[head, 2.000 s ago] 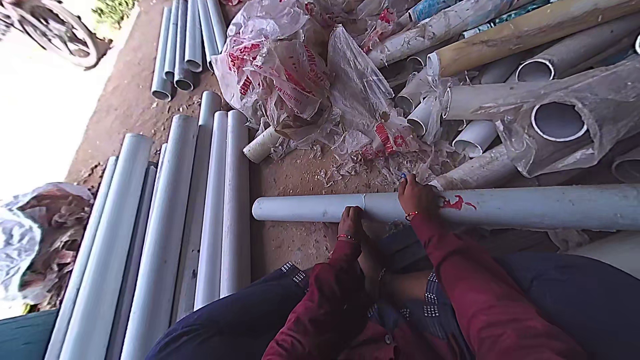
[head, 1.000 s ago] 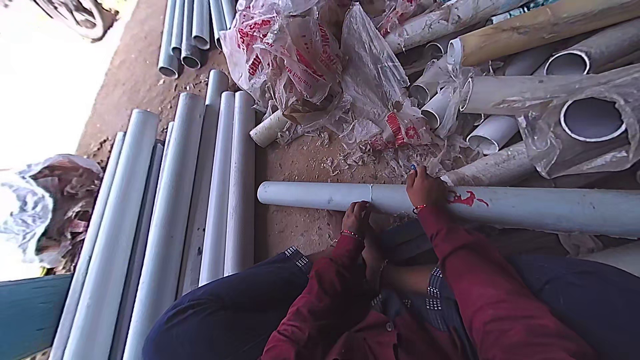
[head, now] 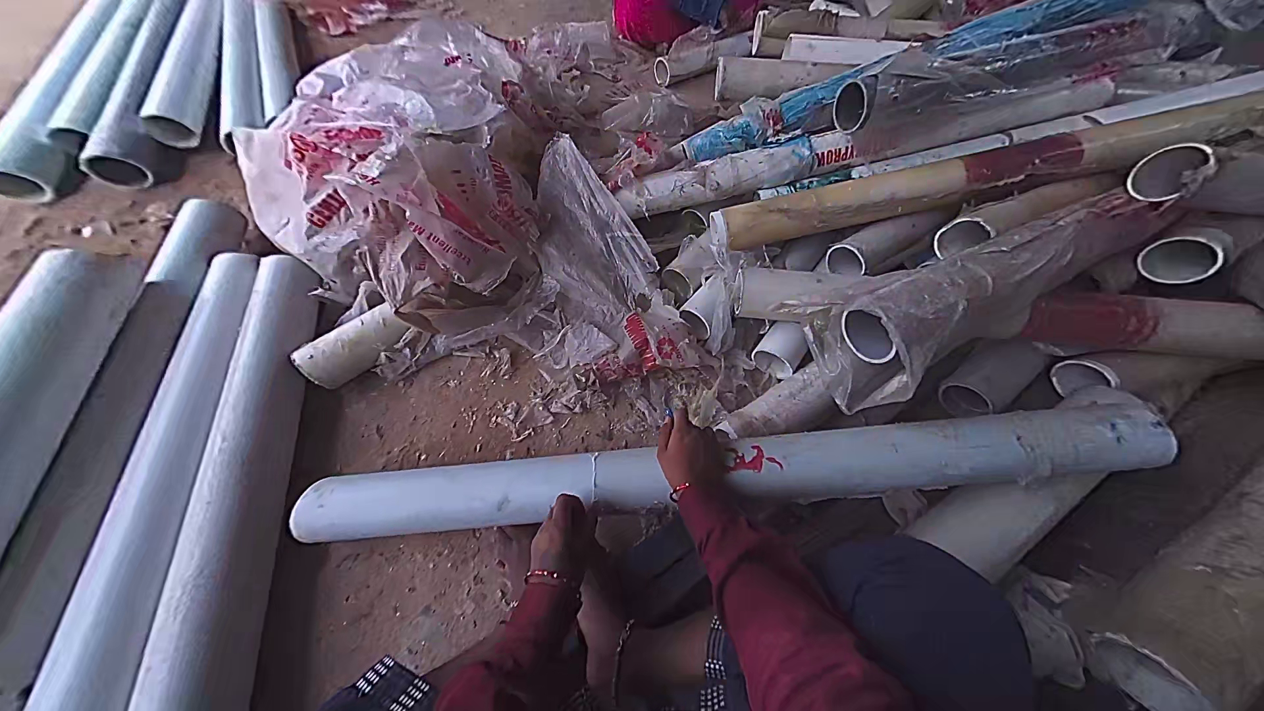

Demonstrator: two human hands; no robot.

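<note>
A long white plastic pipe [head: 869, 456] lies crosswise in front of me, with a thin ring line around it left of its middle and a torn red mark right of the middle. My left hand [head: 563, 538] is at the pipe's near side, just below the ring line; its fingers touch the pipe, but their grip is partly hidden. Over the top of the pipe, between the ring line and the red mark, rests my right hand [head: 689, 454]. A small blue thing shows at its fingertips, too small to name. My bare foot is partly visible beneath my left forearm.
Several pale pipes [head: 222, 474] lie lengthwise at the left, and more [head: 178, 99] at the upper left. Crumpled printed plastic wrap [head: 395, 178] is heaped beyond the pipe. A pile of mixed pipes [head: 859, 217], some wrapped in clear film, fills the right side.
The view has swung to the right, so the pipe's far right end now shows. Both hands stay at about the same places on the pipe.
</note>
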